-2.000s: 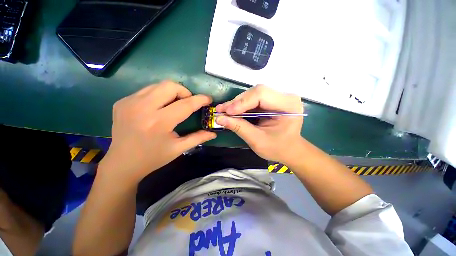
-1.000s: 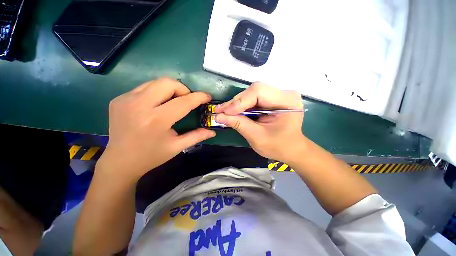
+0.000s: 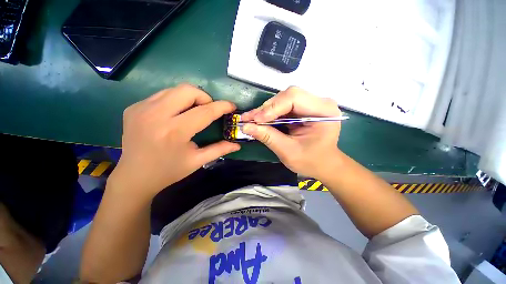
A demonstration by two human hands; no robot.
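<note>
A small open watch housing (image 3: pixel 229 128), dark with yellow and silver-white inside, lies on the green bench between my hands. My left hand (image 3: pixel 166 136) holds it at its left end, index finger on the far edge and thumb on the near edge. My right hand (image 3: pixel 299 130) holds thin metal tweezers (image 3: pixel 310 119) like a pen, tip end over the housing, back end pointing right. The right fingertips cover the housing's right part. The exact tip contact is too small to tell.
A white foam tray (image 3: pixel 344 61) stands beyond my right hand, with a black closed watch unit (image 3: pixel 282 47) and part of another. A black smartphone (image 3: pixel 114 33) lies at the far left on the bench (image 3: pixel 66 105). A black tray (image 3: pixel 11 28) shows at the left edge. Another person's arm (image 3: pixel 19 244) is at lower left.
The back end of the tweezers has swung slightly, now tilting a little further away from my body. My right hand has shifted slightly; my left hand still holds the housing.
</note>
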